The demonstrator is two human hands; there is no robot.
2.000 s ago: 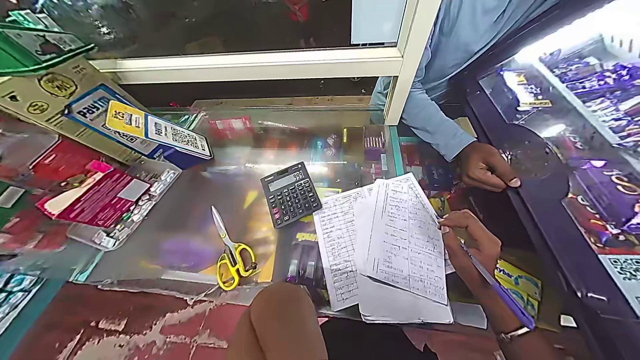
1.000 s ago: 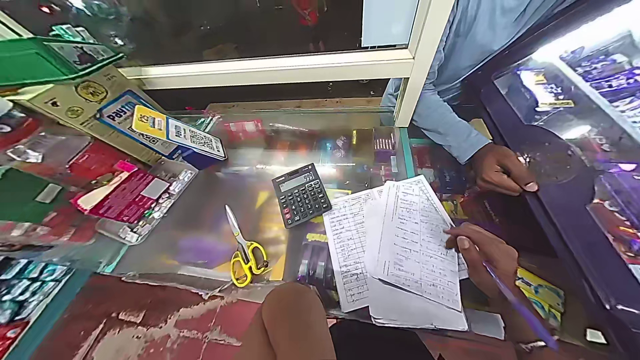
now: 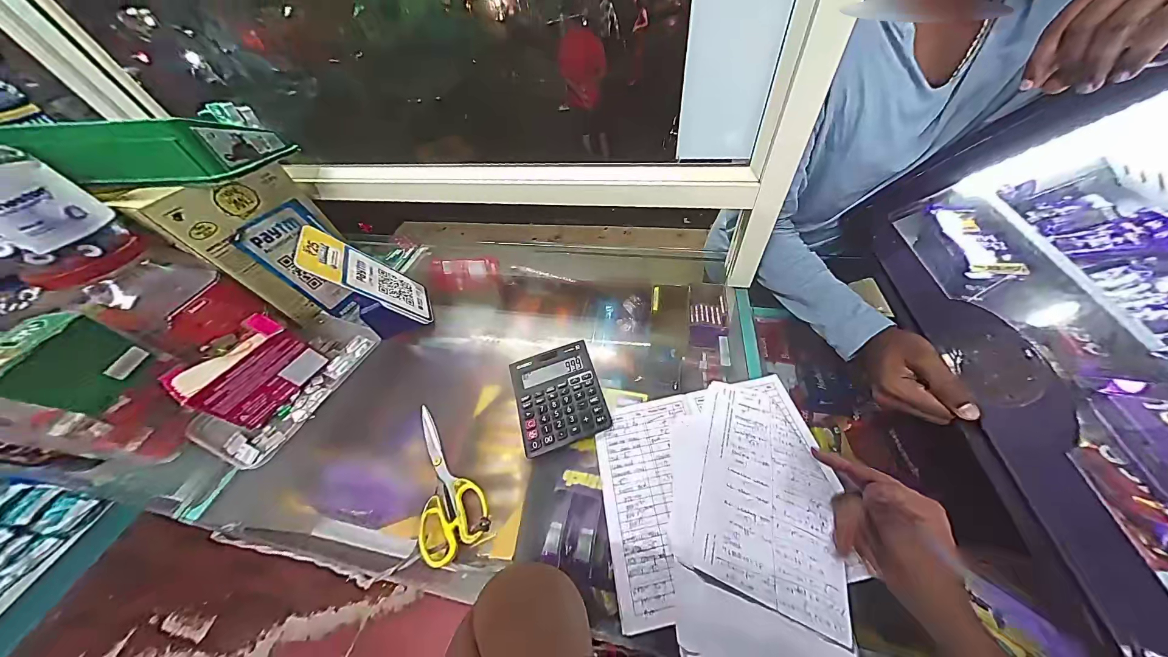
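Note:
My right hand (image 3: 899,529) is over the right edge of the handwritten sheets (image 3: 762,511), its index finger extended onto the top page. A blurred purple pen (image 3: 1017,598) runs from this hand toward the lower right; the grip is partly hidden. The sheets overlap on a glass counter. Left of them lies a black desk calculator (image 3: 560,399), tilted, its display lit with digits. Scissors with yellow handles (image 3: 453,516) lie farther left, blades pointing up and slightly apart. My left hand is not in view; a rounded bare limb part (image 3: 525,611) shows at the bottom edge.
Another person's hand (image 3: 917,374) rests by the dark edge of a lit display case (image 3: 1086,246). A white window frame (image 3: 529,187) crosses behind the counter. At left stand a payment-code stand (image 3: 365,274), a green tray (image 3: 146,151) and a plastic box of packets (image 3: 292,401).
My right hand's index finger has stretched out along the page edge; earlier its fingers were more curled around the pen. The view has shifted, showing more of the other person.

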